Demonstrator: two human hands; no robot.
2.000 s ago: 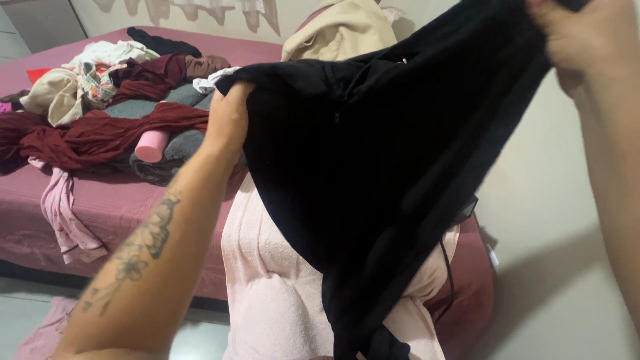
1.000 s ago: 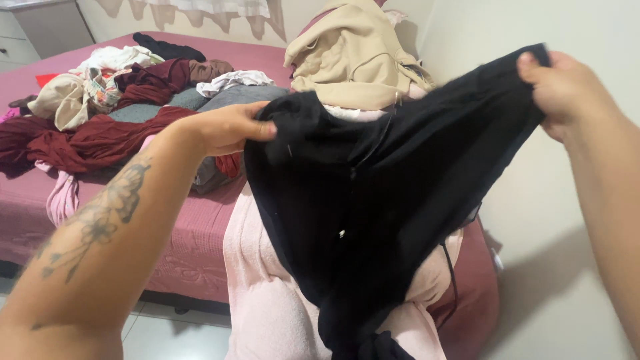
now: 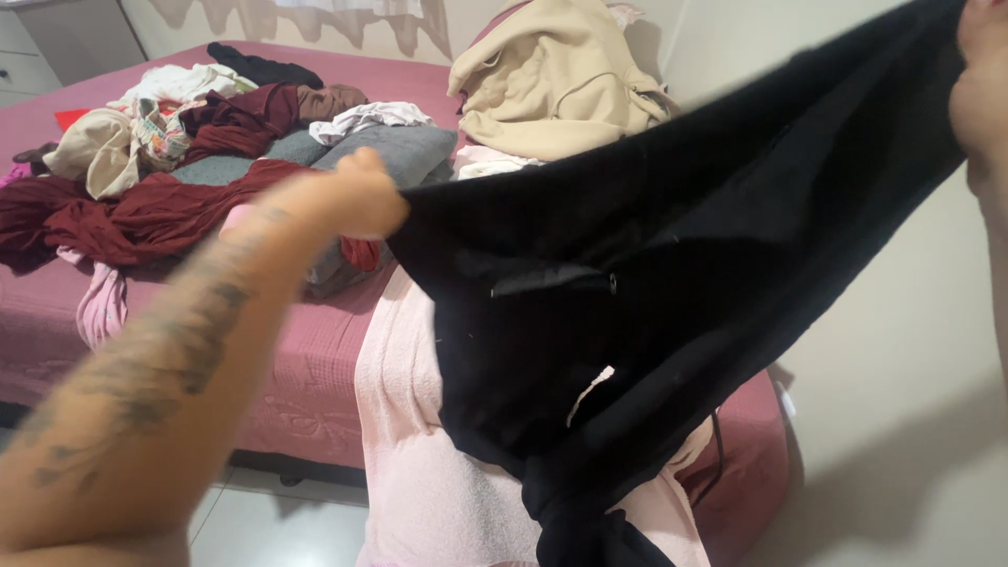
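A black garment point(image 3: 630, 260) is stretched between my two hands in the head view, its lower part bunched and hanging. My left hand point(image 3: 366, 195), blurred, grips its upper left corner. At the right edge my right hand point(image 3: 980, 87), partly cut off by the frame, holds the upper right end. A small white tag or strip point(image 3: 591, 394) shows on the black fabric. Behind and below the garment hangs a pale pink towel point(image 3: 441, 488), partly hidden by it.
Dark red cloth point(image 3: 118, 220), a grey folded fabric point(image 3: 409, 153) and other clothes lie piled on the bed with a pink cover point(image 3: 315, 346). A beige hooded sweatshirt point(image 3: 551, 79) is heaped at the back. The wall point(image 3: 882, 394) stands close on the right.
Both hands have kept hold of the black garment. It is now spread wider between them, with my right hand closer to the frame's right edge than one second ago.
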